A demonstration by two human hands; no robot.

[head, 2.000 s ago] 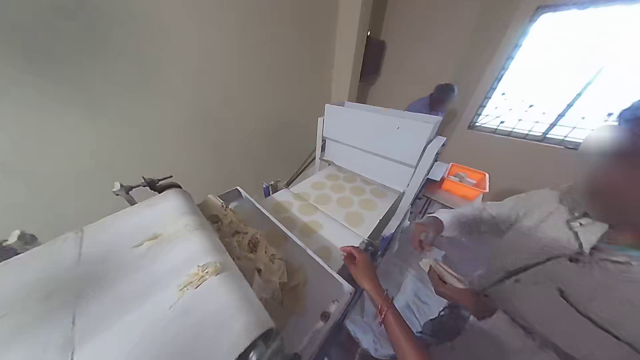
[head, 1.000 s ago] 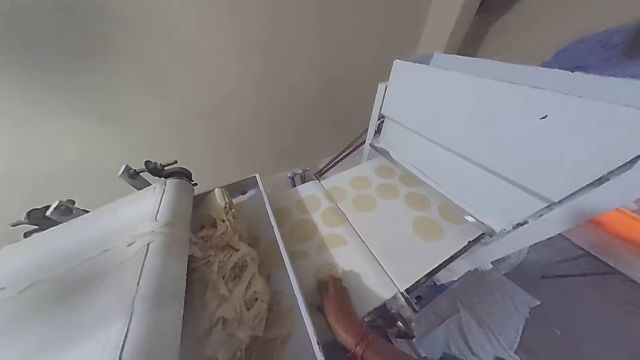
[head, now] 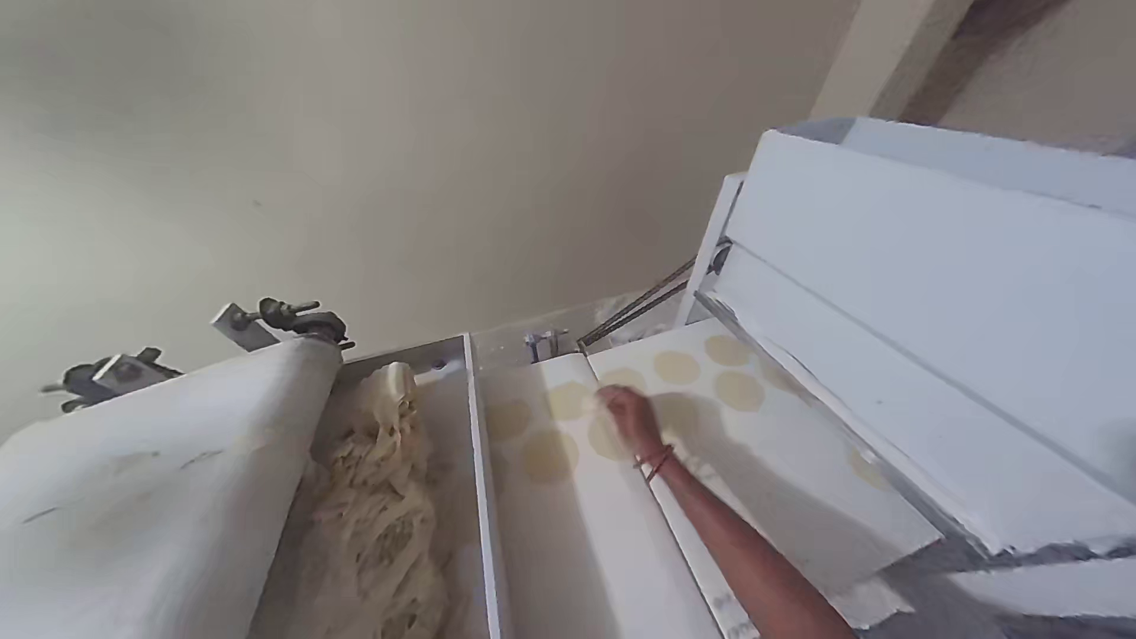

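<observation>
My right hand [head: 628,417], with red threads round its wrist, reaches in from the lower right. Its fingers are bent over the seam between two white conveyor belts, close to a thin round dough disc [head: 608,437]. Whether the fingertips pinch anything is unclear. More pale yellow discs lie on the near belt [head: 568,550] and on the far belt [head: 790,479], including one disc [head: 739,390] beyond the hand and another [head: 550,455] to its left. The arm casts a shadow on the far belt. My left hand is out of view.
Left of the belts, a metal trough [head: 484,497] holds a heap of crumpled dough scraps [head: 382,524]. A wide white belt roller [head: 204,479] with metal adjusters [head: 302,321] stands farther left. White machine panels [head: 932,293] slope up at the right. A drive belt [head: 639,306] runs behind.
My right hand has moved from the near belt to the seam between the belts, with its fingers now bent. The view has swung away from the person seen at the right two seconds ago.
</observation>
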